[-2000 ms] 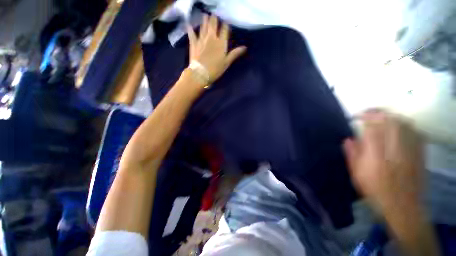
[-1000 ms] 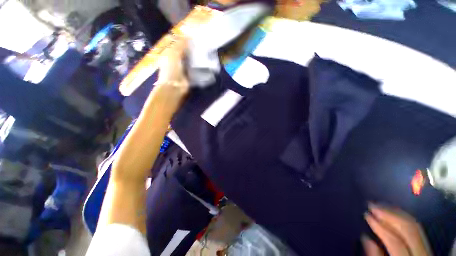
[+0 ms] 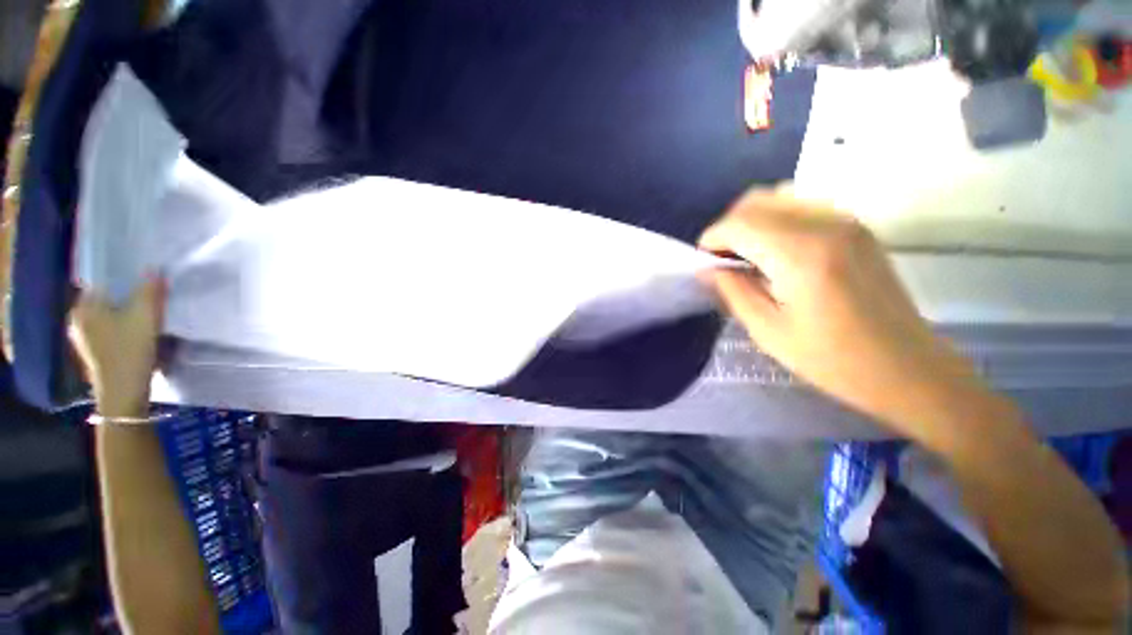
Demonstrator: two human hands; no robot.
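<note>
A long white facing piece [image 3: 410, 267] lies along the front of the table, its right part over a smaller dark navy piece [image 3: 621, 360]. My right hand [image 3: 807, 279] pinches the right tip of the white piece between thumb and fingers. My left hand [image 3: 118, 341] is at the far left on the pale end of the white piece; its fingertips are blurred against the cloth. A large navy panel [image 3: 559, 106] is spread behind, reaching under the machine head [image 3: 857, 27] at the top right.
The grey table edge with a ruler [image 3: 770, 403] runs across the front. Blue crates stand beside both knees [image 3: 217, 496], the right one holding navy cloth [image 3: 931, 571]. Yellow ring [image 3: 1068, 75] and red ring lie top right. Navy cloth with a white patch [image 3: 395, 583] hangs at the left knee.
The view has swung right and down. The long white piece now lies along the table front. My right hand has come to its right tip; my left hand has moved to the far left end.
</note>
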